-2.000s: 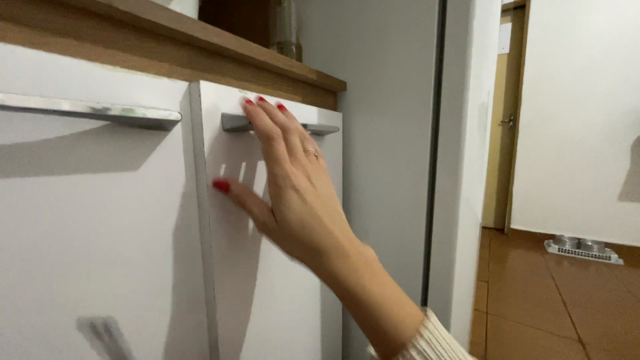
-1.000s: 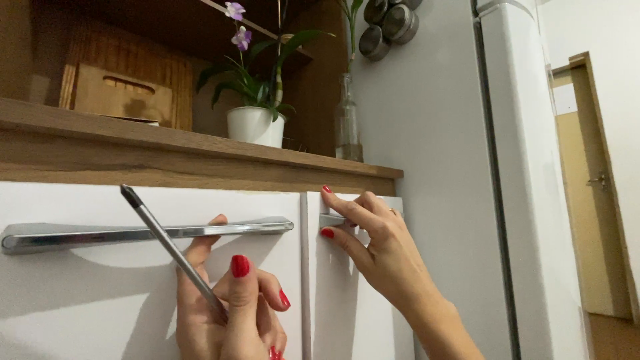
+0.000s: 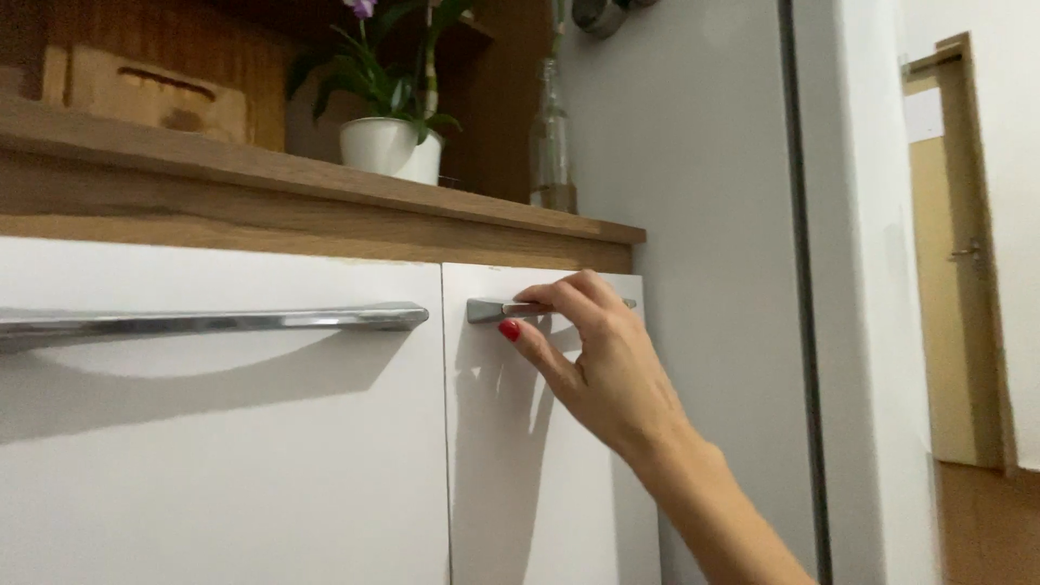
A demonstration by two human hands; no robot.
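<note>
My right hand [image 3: 605, 349] reaches in from the lower right and grips the metal handle [image 3: 487, 310] of the narrow white cabinet door [image 3: 496, 455]. Its fingers go over the top of the handle, and the thumb, with a red nail, is just below it. Part of the handle is hidden behind the fingers. To the left, a wider white door [image 3: 227, 487] carries a long chrome handle [image 3: 244, 320] that nothing touches. My left hand is out of view.
A wooden countertop [image 3: 325, 191] runs above the doors, bearing a white flowerpot [image 3: 382, 146] with an orchid, a glass bottle [image 3: 552, 142] and a wooden board [image 3: 162, 97]. A white fridge [image 3: 707, 203] stands at the right. Beyond it is a room door [image 3: 963, 325].
My left hand, which held a screwdriver in front of the wide door's handle one second ago, has left the view. My right hand is still at the narrow door's handle.
</note>
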